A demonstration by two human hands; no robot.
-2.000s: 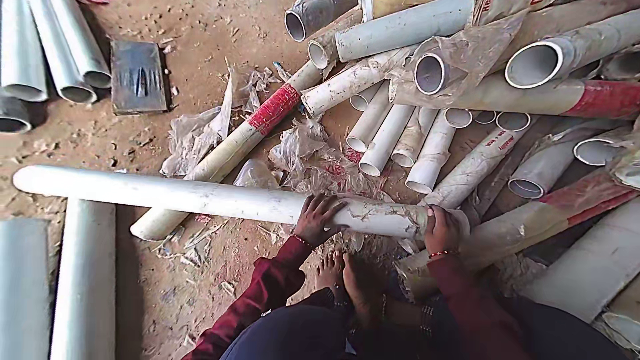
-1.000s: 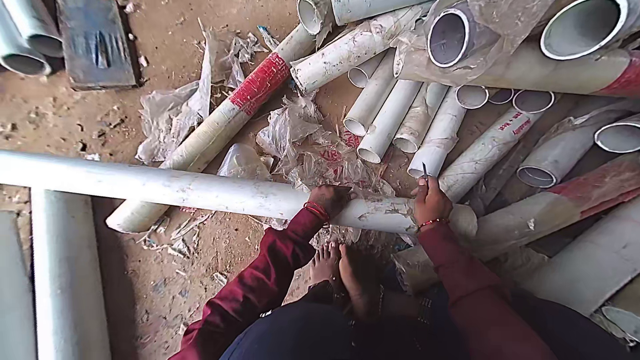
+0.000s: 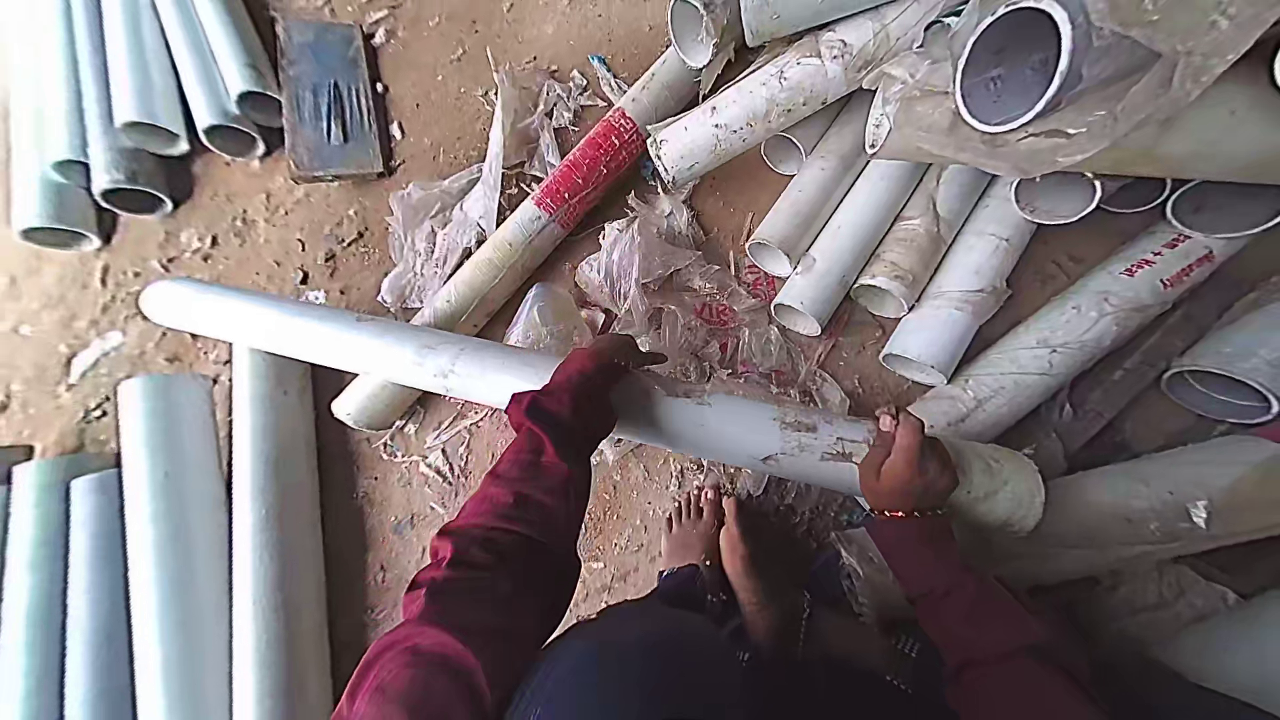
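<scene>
A long white plastic pipe (image 3: 440, 365) lies crosswise in front of me, with scuffed brown film or dirt on its right part. My left hand (image 3: 615, 365) is wrapped over the pipe near its middle, its fingers partly hidden by the sleeve and wrist. Toward the right end, my right hand (image 3: 905, 465) is curled on the pipe; whether a small thing is also between its fingers cannot be told. The pipe's left part passes above a pipe with a red band (image 3: 595, 165) and the top of an upright-lying white pipe (image 3: 280, 540).
Crumpled clear plastic film (image 3: 650, 260) litters the dirt floor. Open-ended pipes (image 3: 850, 245) are piled at the right, some in film. More pipes (image 3: 175, 540) lie at the lower left and upper left. A dark rectangular block (image 3: 332, 100) is near the top. My bare feet (image 3: 715, 530) are below the pipe.
My left hand has moved left along the pipe and reaches farther over it. A thin dark thing stood up from my right hand's fingertips one second ago; it cannot be made out now.
</scene>
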